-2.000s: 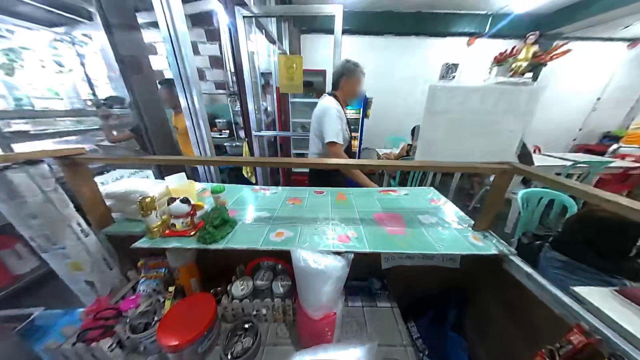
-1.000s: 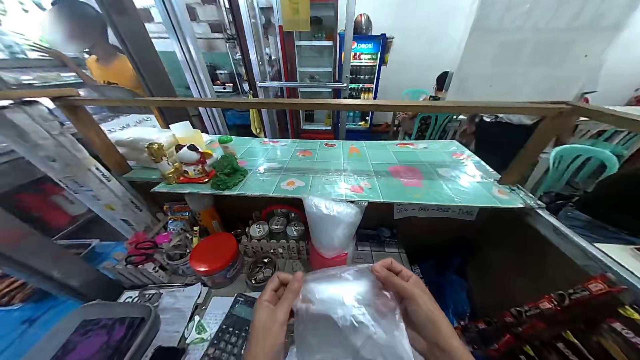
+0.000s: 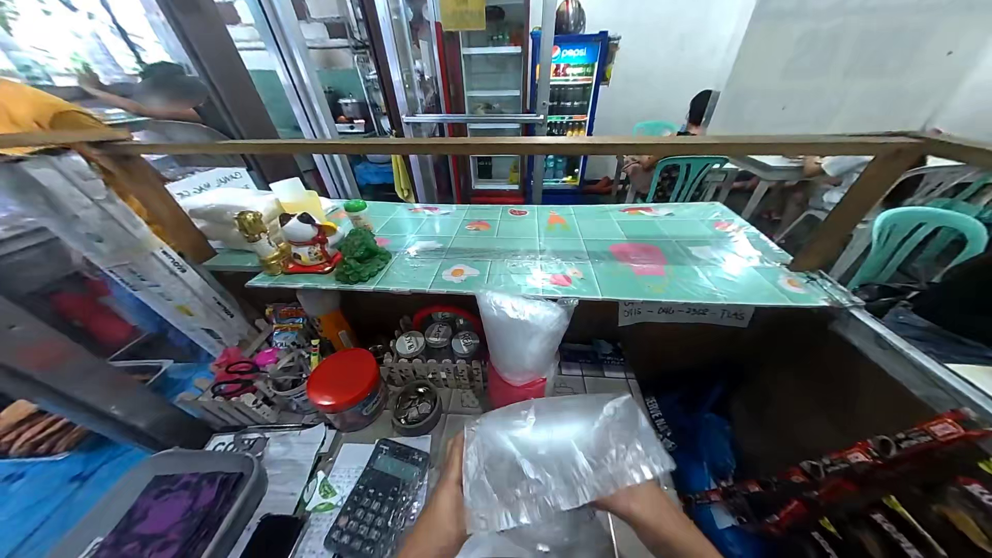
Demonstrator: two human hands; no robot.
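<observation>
A clear plastic bag (image 3: 562, 457) spans both of my hands at the lower centre, its top edge flared out toward the counter. My left hand (image 3: 443, 508) grips its left side, fingers partly hidden behind the film. Under the bag's right side is my right hand (image 3: 659, 518), mostly covered by plastic. Just beyond, a bundle of clear plastic bags (image 3: 523, 337) stands upright in a pink container (image 3: 513, 390). A calculator (image 3: 380, 496) lies left of my left hand, beside papers and a phone (image 3: 273, 536).
A green tiled shelf (image 3: 496, 256) crosses ahead, with a lucky cat figurine (image 3: 308, 242) at its left. A red-lidded jar (image 3: 346, 380), scissors (image 3: 236, 376) and a bowl of coins (image 3: 417, 406) stand on the left. Red packets (image 3: 868, 457) hang at right. A person (image 3: 167, 97) is beyond the rail.
The bag's mouth has spread and tipped forward between my hands, and the fingers that showed at its top corners are now largely covered. The person in yellow has shifted toward the left edge.
</observation>
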